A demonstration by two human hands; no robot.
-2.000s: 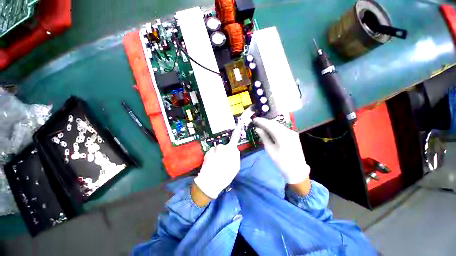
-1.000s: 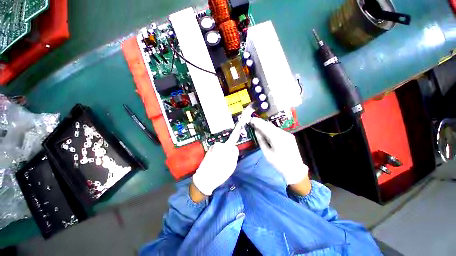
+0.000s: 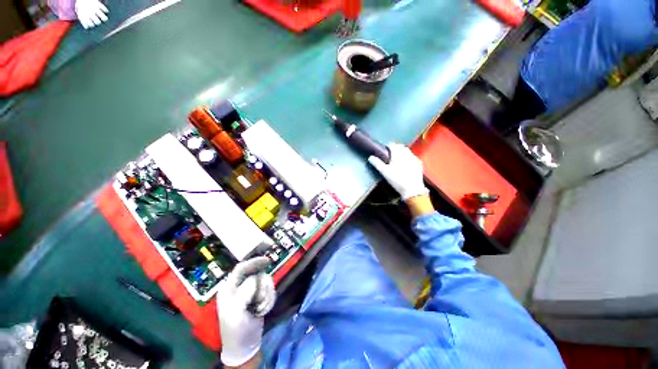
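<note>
The green power board (image 3: 162, 205) lies parts side up on a red-orange pad (image 3: 148, 259), with two long pale heat sinks (image 3: 209, 198) on it. My left hand (image 3: 245, 306), in a white glove, is at the board's near edge with fingers curled; whether it holds something small cannot be told. My right hand (image 3: 402, 171), also gloved, grips the rear end of the black electric screwdriver (image 3: 361, 138). The screwdriver is on the bench right of the board, its thin tip pointing to the back left.
A tin can (image 3: 357, 90) with a dark handle stands behind the screwdriver. A black parts tray (image 3: 90, 349) and a thin black stick (image 3: 148, 295) are at lower left. A red-lined black bin (image 3: 469, 173) is at right. A person in blue (image 3: 591, 61) is at upper right, another person's gloved hand (image 3: 91, 12) at upper left.
The view has turned right, so the board appears lower and further left. My right hand has left the board and taken hold of the screwdriver. My left hand's fingers have curled in.
</note>
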